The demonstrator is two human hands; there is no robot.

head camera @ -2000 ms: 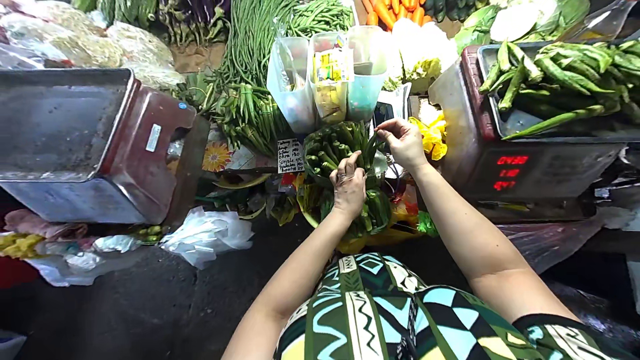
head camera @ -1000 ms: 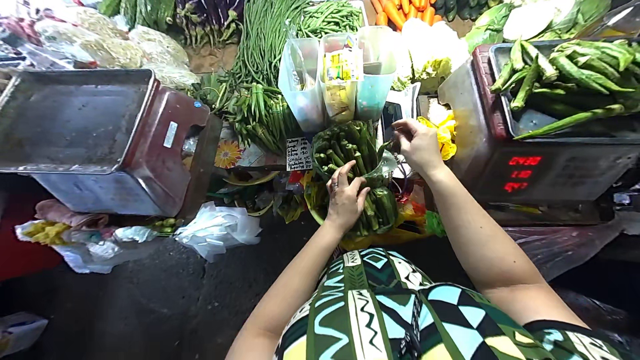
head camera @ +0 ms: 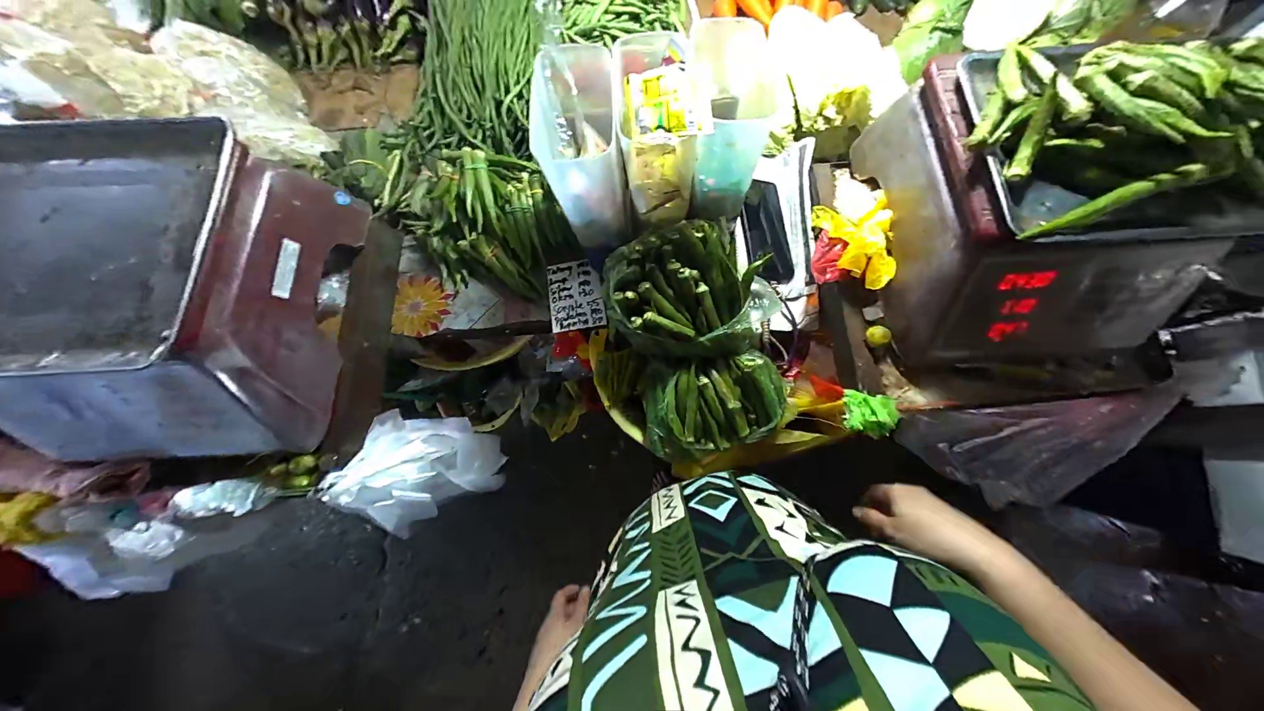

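Note:
My left hand (head camera: 565, 610) hangs low at the left edge of the patterned garment (head camera: 731, 612), partly hidden by it; its fingers are too small to judge. To the right of the garment, my right hand (head camera: 904, 518) is down with curled fingers, and nothing shows in it. Forward of both hands, two clear plastic bags of green vegetables stand at the stall's near edge: the farther bag (head camera: 681, 296) beside a handwritten card (head camera: 576, 296), the nearer bag (head camera: 716, 400) just below it. Neither hand touches the bags.
A scale (head camera: 267, 296) with a metal tray stands left; another scale (head camera: 1027, 306), with red digits, holds green pods (head camera: 1145, 99). Plastic bins (head camera: 662, 148), a phone (head camera: 765, 232) and long beans (head camera: 479, 79) lie ahead. White plastic bags (head camera: 420, 469) hang at the left edge.
Both hands have left the bagged green vegetables, where they were in the earlier frames, and have dropped down to either side of my body. Both bags now show uncovered.

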